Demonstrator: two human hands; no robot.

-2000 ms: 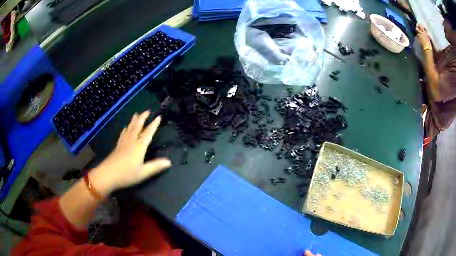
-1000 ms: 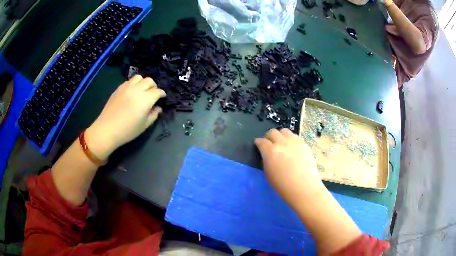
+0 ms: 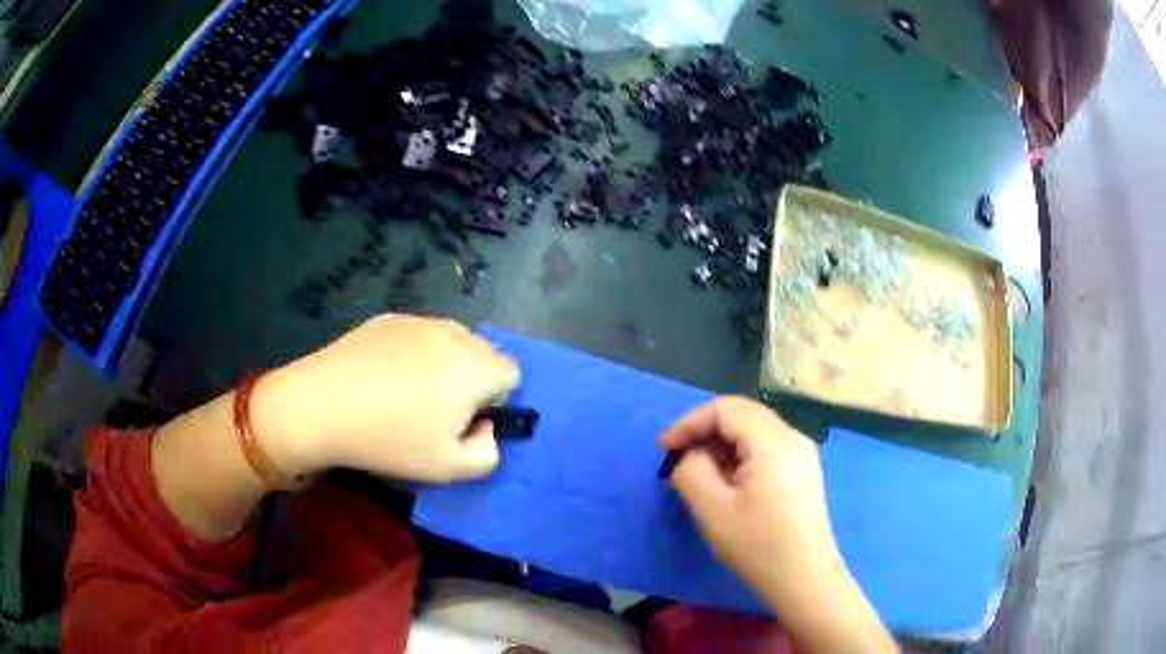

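Note:
My left hand (image 3: 390, 403) is over the left part of the blue board (image 3: 588, 492) and holds a black rectangular housing (image 3: 514, 423) between thumb and fingers, its end sticking out to the right. My right hand (image 3: 754, 479) is over the middle of the board and pinches a small dark piece (image 3: 670, 464) at its fingertips, mostly hidden by them. The two hands are apart. Behind the board lie a left pile of black housings (image 3: 441, 141) and a pile of smaller black pieces (image 3: 729, 141).
A yellowish spring tray (image 3: 893, 406) with silvery bits and a black piece stands at right, behind the board. A blue board packed with black units (image 3: 166, 166) lies at far left. A clear plastic bag (image 3: 633, 19) is at the back. Part of another person (image 3: 1055, 64) shows at upper right.
Both hands have come from the part piles to above the blue board, the left with a black housing and the right with a small dark piece. The view has also shifted.

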